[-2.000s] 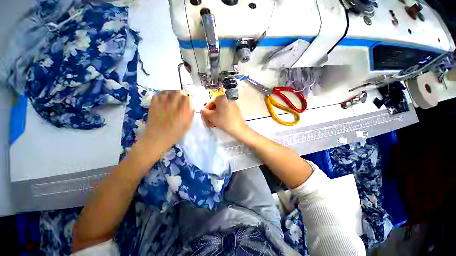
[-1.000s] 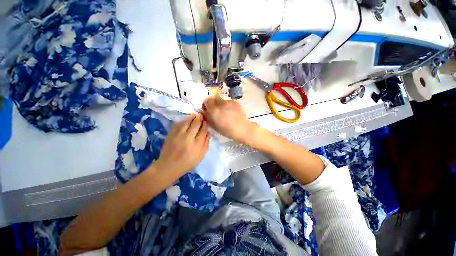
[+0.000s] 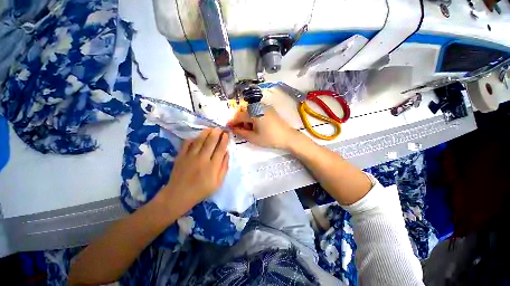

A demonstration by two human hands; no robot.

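A dark blue floral garment piece (image 3: 146,159) lies over the table's front edge and hangs to the lap. Its folded edge (image 3: 182,120) runs towards the needle and shows the paler wrong side. My left hand (image 3: 202,162) presses on the cloth, its fingertips on the fold. My right hand (image 3: 263,129) pinches the end of the fold just in front of the presser foot (image 3: 234,103); its fingers partly hide the cloth there. The needle area of the white sewing machine (image 3: 313,36) is lit, and the needle itself cannot be made out.
A pile of floral pieces (image 3: 61,72) lies at the left. Scissors (image 3: 327,114) with red and yellow handles lie right of the needle, before a greyish tangle (image 3: 341,84). A small metal tool (image 3: 406,104), black cluster (image 3: 450,102) and white roll (image 3: 486,89) are further right. A ruler tape (image 3: 358,148) follows the front edge.
My left hand has come down from beside the needle onto the cloth, and the folded edge is now exposed left of the needle. My right hand stays near the foot. The view has shifted slightly.
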